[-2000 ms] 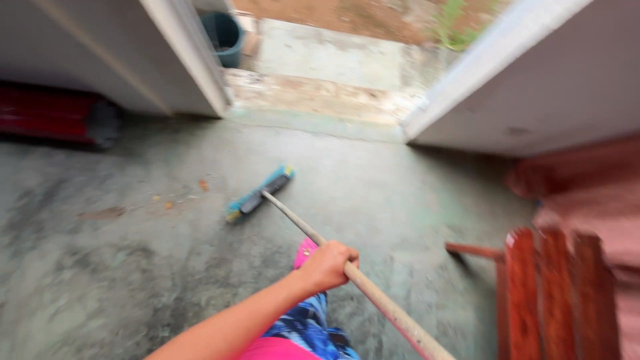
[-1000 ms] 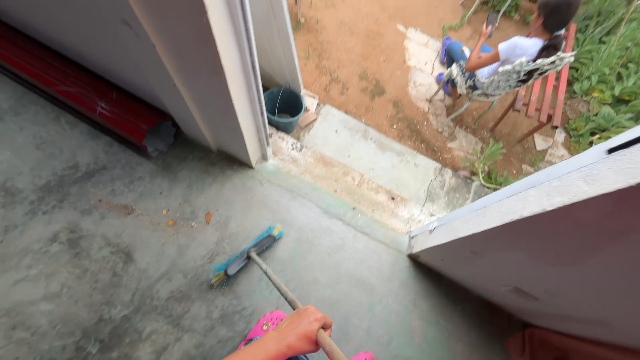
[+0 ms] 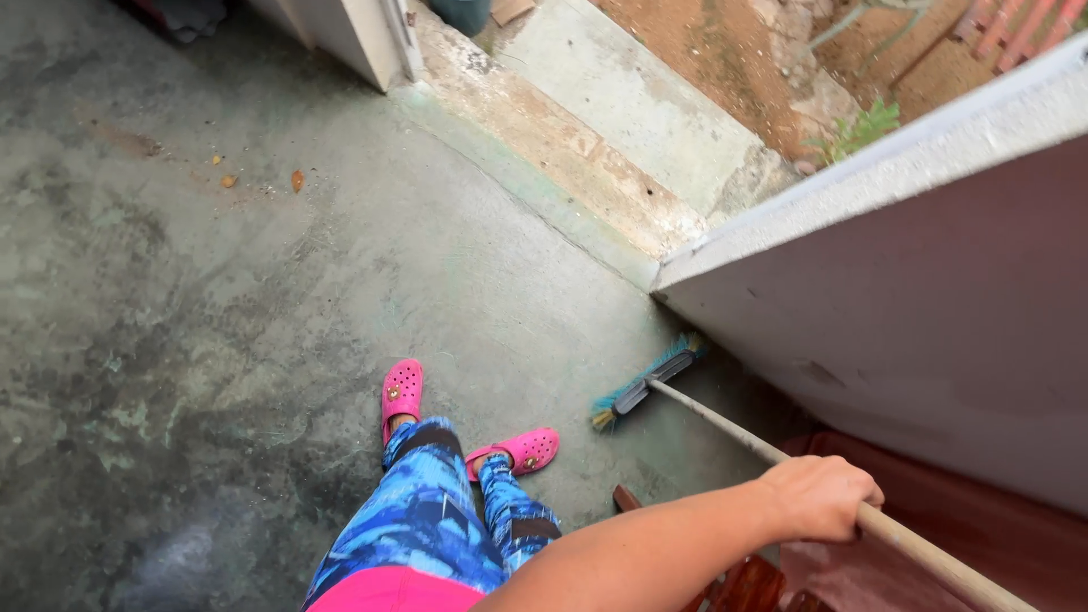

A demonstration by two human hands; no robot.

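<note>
My left hand (image 3: 820, 499) is closed around the wooden handle of a push broom, at the end of my outstretched forearm. The handle (image 3: 722, 423) slants from the broom head down to the lower right edge, where its upper end is out of view. The broom head (image 3: 653, 382), dark plastic with blue and yellowish bristles, lies on the grey concrete floor (image 3: 476, 280) beside the foot of the wall. My right hand is not in view. Orange-brown bits (image 3: 297, 181) and scattered fine debris lie on the floor at the upper left.
My feet in pink clogs (image 3: 403, 391) stand left of the broom head. A doorway with a worn threshold (image 3: 561, 127) opens onto a concrete step (image 3: 629, 93) and bare soil. The wall (image 3: 901, 314) bounds the right; reddish wooden furniture (image 3: 748, 586) is at lower right.
The broom head has moved right, from the floor in front of the doorway to beside the right wall, with my left hand still on the handle. The view has shifted; the seated person outside is out of view.
</note>
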